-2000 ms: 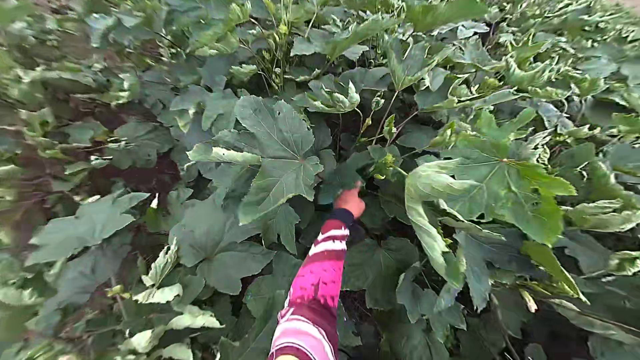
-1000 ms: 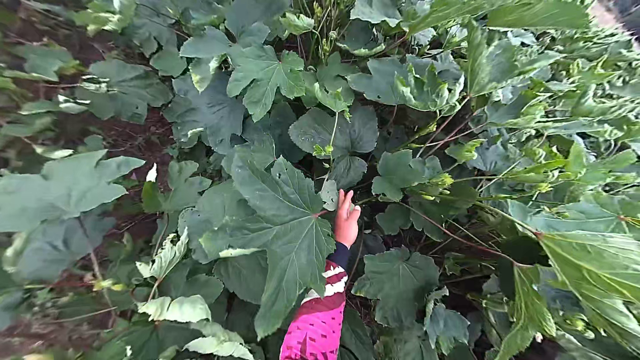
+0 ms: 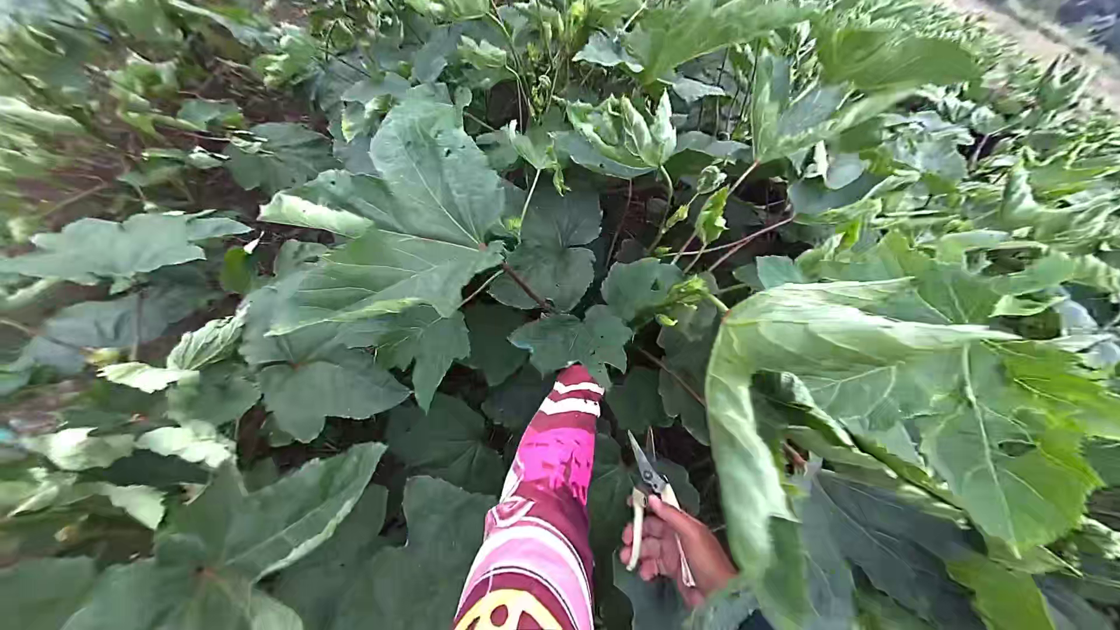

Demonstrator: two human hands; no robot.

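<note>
A pink and maroon patterned sleeve point(image 3: 551, 464) covers my left arm, which reaches forward into the plants at the middle. My left hand is hidden under a small lobed leaf point(image 3: 577, 341), so what it touches cannot be seen. At the lower right, my right hand point(image 3: 682, 551) holds pruning shears point(image 3: 652, 490) by their pale handles. The blades are apart and point up and forward, with nothing seen between them. A large lobed leaf point(image 3: 420, 236) spreads left of the sleeve's end, and a folded pale green leaf point(image 3: 752, 420) hangs just right of the shears.
Dense leafy plants surround both arms. Reddish stems point(image 3: 744, 241) cross behind the small leaf. A broad bright leaf point(image 3: 980, 420) stands at the right, and another large leaf point(image 3: 254, 534) lies low on the left. Bare ground point(image 3: 1041, 39) shows at the top right.
My left hand, visible in both earlier frames, is now hidden beneath leaves. My right hand with the pruning shears has come into view at the lower right. The view has shifted.
</note>
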